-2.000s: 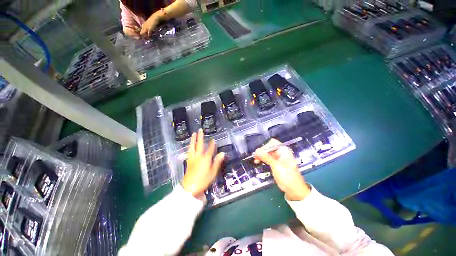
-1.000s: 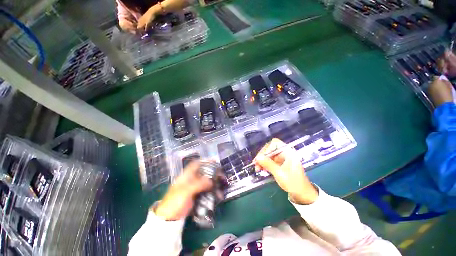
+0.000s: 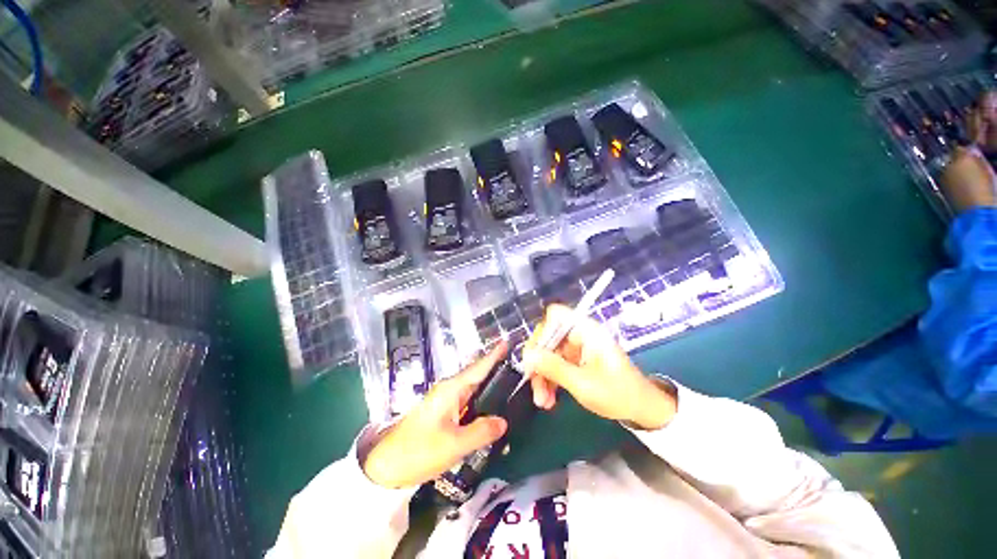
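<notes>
My left hand (image 3: 437,428) holds a black phone or radio housing (image 3: 497,391) at the front edge of the tray, close to my body. My right hand (image 3: 585,371) holds thin whitish tweezers (image 3: 585,306) like a pen, their tip down at the housing; any small part at the tip is too small to tell. The clear blister tray (image 3: 754,286) holds a back row of black housings (image 3: 374,222) and one housing (image 3: 408,347) in the front left pocket. A dark gridded adhesive sheet (image 3: 645,273) lies across the front row.
A gridded strip (image 3: 312,268) lies along the tray's left edge. Stacked clear trays (image 3: 104,382) stand at the left, more (image 3: 886,44) at the far right. A pale metal post (image 3: 131,180) is at upper left. A person's blue sleeve (image 3: 968,295) and hand are at the right.
My left hand has brought the housing under the tweezers, and my right hand's tweezers have moved from the sheet to it. The view has shifted, so the tray sits higher and the opposite worker's hands are out of view.
</notes>
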